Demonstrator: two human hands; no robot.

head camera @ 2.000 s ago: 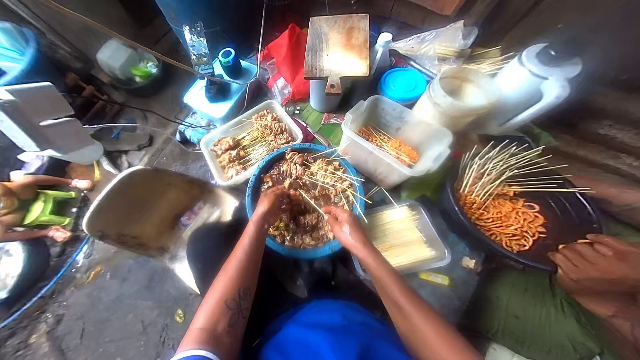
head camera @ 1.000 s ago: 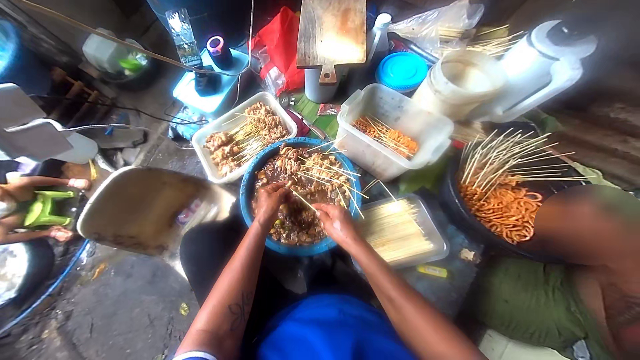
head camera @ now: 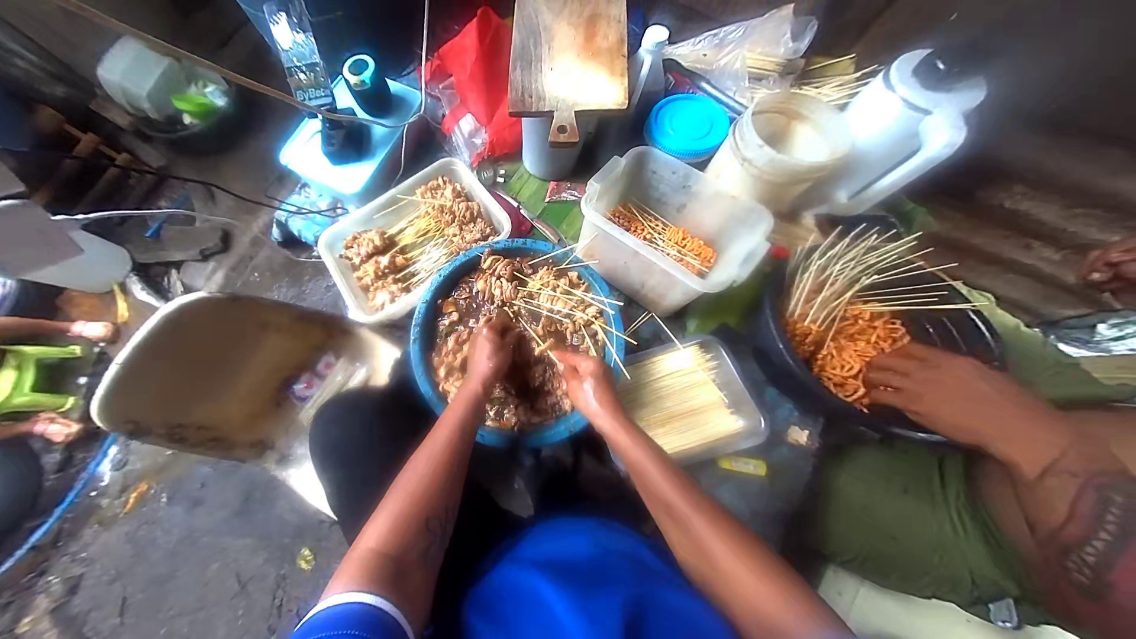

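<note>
A round blue basin [head camera: 422, 355] holds pieces of meat in dark sauce, with several loaded skewers [head camera: 568, 297] lying at its upper right. Over the meat is my left hand [head camera: 491, 351], fingers closed around what looks like a meat piece at a stick's tip. My right hand [head camera: 581, 377] pinches the lower end of a thin bamboo skewer [head camera: 530, 328] that points toward the left hand. Bare bamboo sticks [head camera: 679, 399] fill a clear tray beside the basin. Meat skewers [head camera: 417, 240] lie in a white tray at the upper left of the basin.
A deep plastic container [head camera: 754, 240] holds orange skewers. At right, a co-worker's hand [head camera: 932, 390] reaches into a black basin [head camera: 777, 355] of orange pieces and sticks. A cutting board [head camera: 568, 58], a white jug [head camera: 887, 124] and a blue-lidded tub [head camera: 688, 124] stand behind. A stained chair [head camera: 204, 373] is at left.
The co-worker's hand on the right is now in the black basin, on the orange pieces. My hands stay over the blue basin, with only small shifts.
</note>
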